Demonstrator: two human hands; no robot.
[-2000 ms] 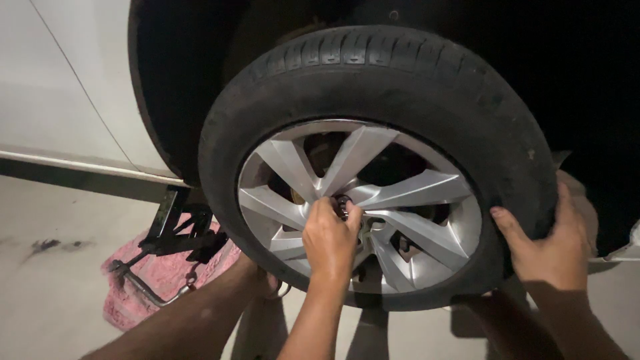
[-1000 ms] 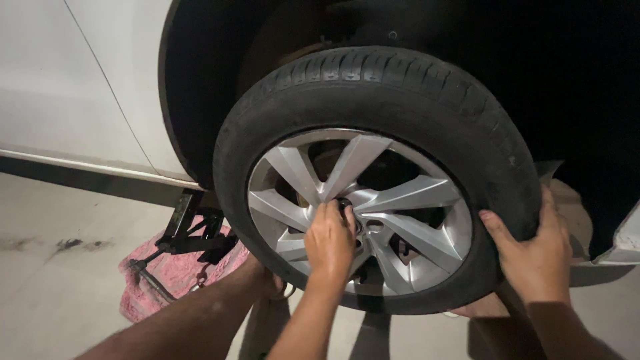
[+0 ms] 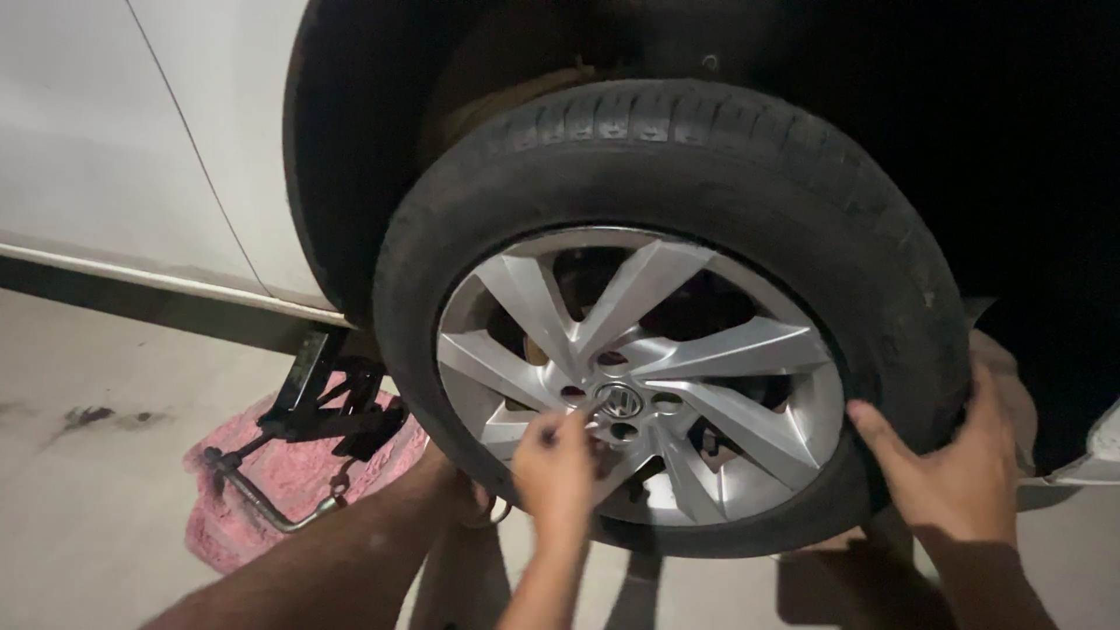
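Note:
A car wheel with a silver alloy rim (image 3: 735, 350) and a black tire (image 3: 665, 188) stands upright at the dark wheel arch. My left hand (image 3: 556, 472), fingers curled, is in front of the rim's lower left spokes, just below and left of the centre cap (image 3: 619, 400). A small dark spot shows between its fingers; whether it is a held object cannot be made out. Open bolt holes surround the cap. My right hand (image 3: 958, 464) grips the tire's lower right edge, thumb on the sidewall and fingers around the tread side.
A black scissor jack (image 3: 328, 398) stands under the white car's sill (image 3: 175, 284), on a pink cloth (image 3: 254, 516). A metal crank handle (image 3: 254, 499) lies over the cloth. My bare leg (image 3: 350, 534) extends beside the wheel's lower left; the car body (image 3: 131, 157) rises at the left.
My left hand has moved from beside the centre cap down and left, uncovering the cap and nearby bolt holes. My right hand remains on the tire's edge.

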